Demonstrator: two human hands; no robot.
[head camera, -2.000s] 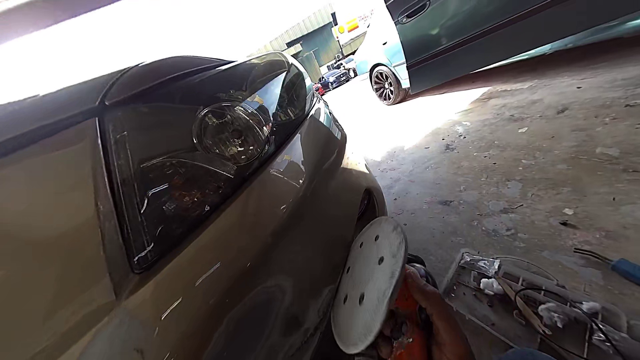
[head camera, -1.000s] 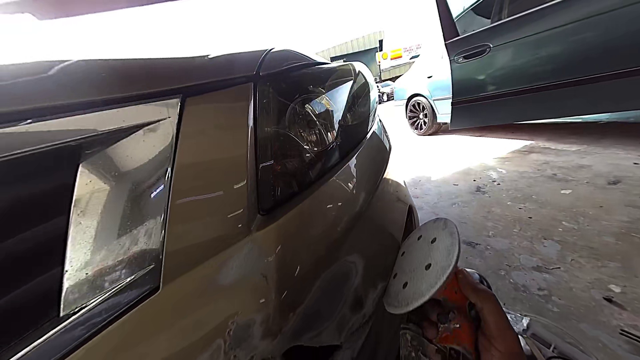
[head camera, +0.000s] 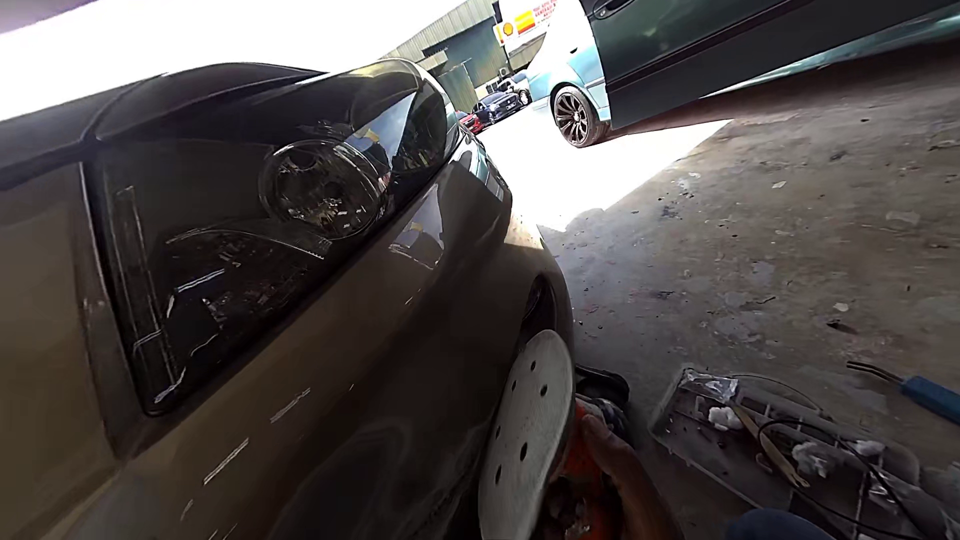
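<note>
A hand (head camera: 626, 480), apparently my right, is closed around the orange body of a disc sander (head camera: 581, 480) at the bottom centre-right. The sander's pale round sanding disc (head camera: 529, 442) has several holes and is tilted almost on edge, facing the car's bumper (head camera: 360, 390). Whether the disc touches the bumper cannot be told. Above the bumper is the dark headlight (head camera: 322, 187) of this brownish-grey car, and the fog-lamp recess (head camera: 536, 307) lies just beyond the disc. My left hand is not visible.
On the concrete floor at the lower right lies a grey plastic tray (head camera: 720, 469) with white wads, a cable and a wooden-looking strip. A blue-handled tool (head camera: 934, 397) is beside it. Behind stands a teal car with its dark green door (head camera: 675, 60) open.
The view has swung and tilted strongly, away from the grille and back towards the headlight and floor tray. The hand still holds the sander beside the bumper.
</note>
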